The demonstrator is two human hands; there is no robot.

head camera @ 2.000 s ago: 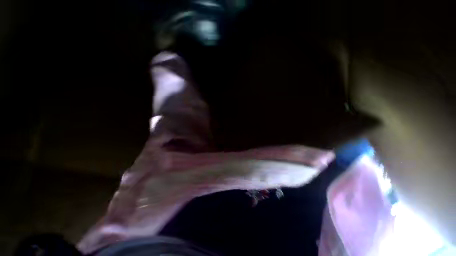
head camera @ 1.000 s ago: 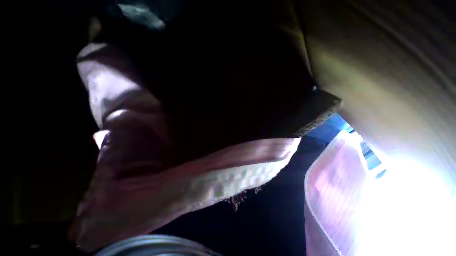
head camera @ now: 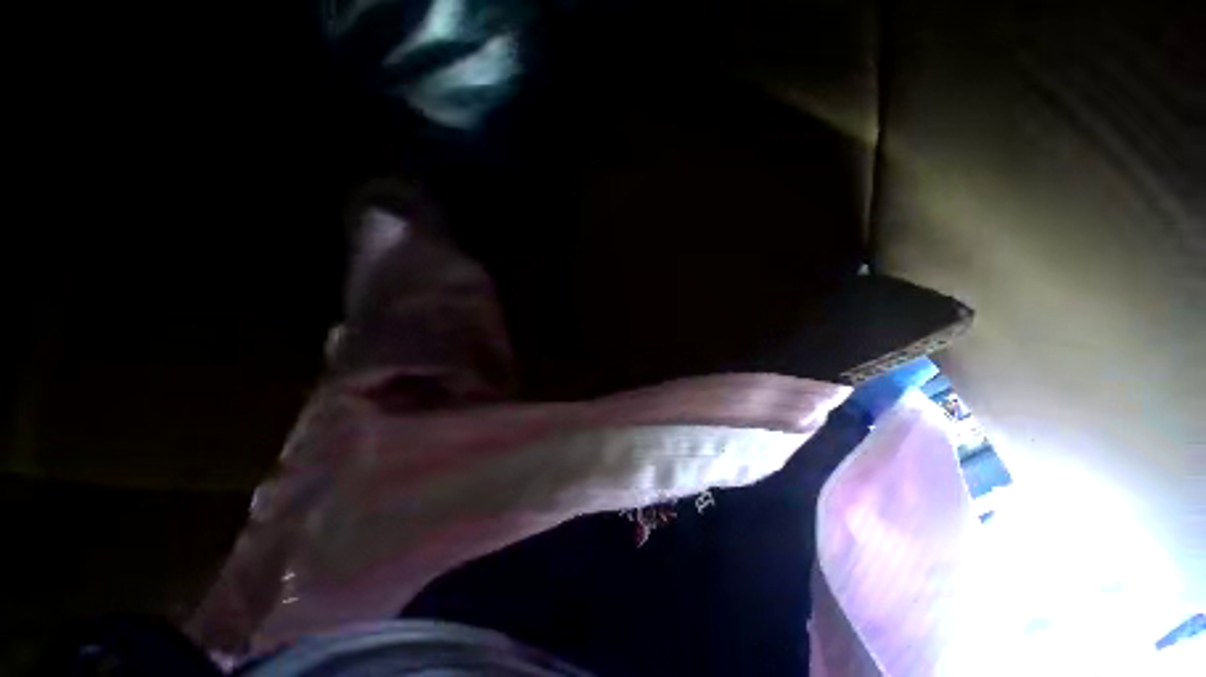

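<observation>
A pink sleeve reaches up into the dark inside of a brown cardboard carton. It appears to be my left arm. My left hand is lost in the dark past the cuff, so its fingers and any hold cannot be made out. A pale, shiny, crumpled thing, perhaps plastic, lies beyond the cuff at the top. Whether the hand touches it cannot be told. My right hand is not in view.
A cardboard flap with a corrugated edge sticks out at centre right. Below it are a blue patch and another pink garment part. Strong glare covers the lower right. Dark clothing fills the bottom middle.
Since one second ago the sleeve, the flap and the shiny thing have shifted right and slightly down in the picture. The cuff has become darker.
</observation>
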